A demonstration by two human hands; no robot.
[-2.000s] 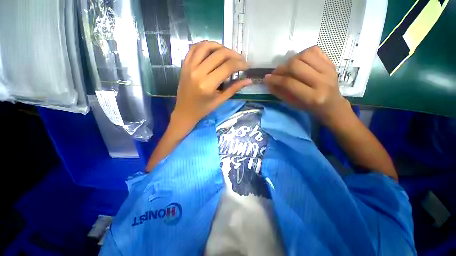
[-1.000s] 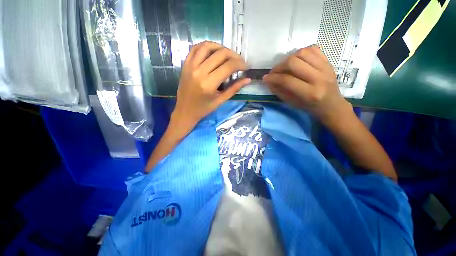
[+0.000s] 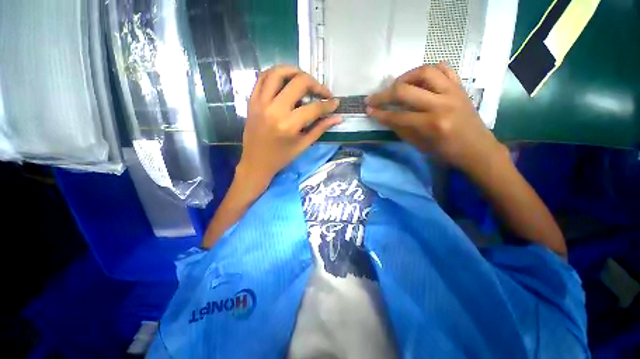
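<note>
The pale silver-white laptop bottom cover lies inner side up on the green mat, its perforated vent area at the right. A short dark strip lies at the cover's near edge, between my fingertips. My left hand has thumb and index fingertips at the strip's left end. My right hand has its fingertips on the strip's right end. Both hands are bare. Fingers partly hide the strip's ends and the cover's edge.
A black-and-yellowish strip sheet lies right of the cover on the green mat. At left are a shiny clear plastic bag and stacked whitish sheets. Dark parts lie between bag and cover. A blue bin sits below the bench edge.
The cover and strip sheet appear shifted left in the picture. My left fingertips have moved slightly left, and more of the dark strip shows between my hands.
</note>
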